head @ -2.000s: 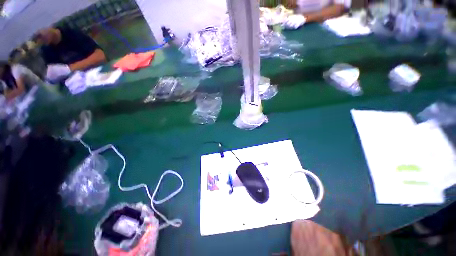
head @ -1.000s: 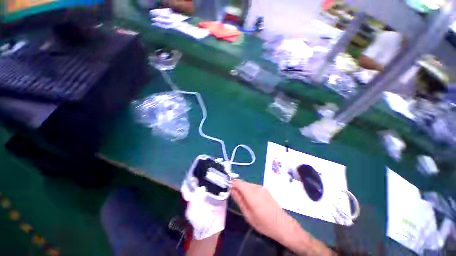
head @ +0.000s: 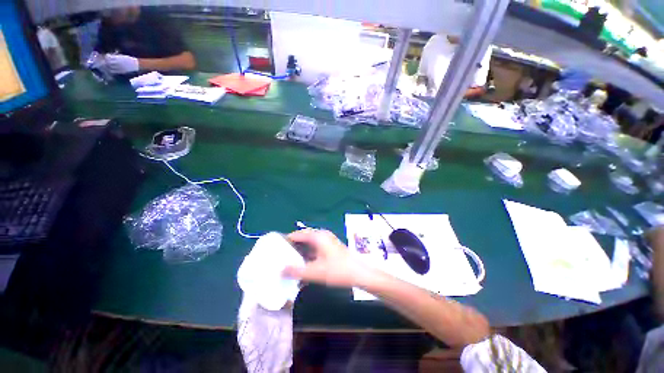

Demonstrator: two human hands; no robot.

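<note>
A white device unit point(head: 273, 266) is held up over the bench's front edge, left of the paper. My left hand point(head: 263, 320), in a white glove, holds it from below; the glove and the unit blend together. My bare right hand point(head: 320, 256) grips its right side with thumb and fingers. A thin white cable point(head: 236, 198) runs from the far left and passes behind the unit; whether it is plugged in is hidden. A small cable tip shows just behind my right hand.
A black mouse point(head: 410, 250) and a white ring point(head: 473, 264) lie on the instruction sheet point(head: 375, 224). A crumpled plastic bag point(head: 177, 222) lies left. Papers point(head: 557, 251) lie right. A metal post point(head: 459, 76) stands mid-bench. Bagged units point(head: 504, 168) line the far side. A keyboard point(head: 33, 211) is left.
The view has swung back up and right. The unit's dark recess no longer faces me; its white side shows. My right hand has moved from beside the unit to gripping it.
</note>
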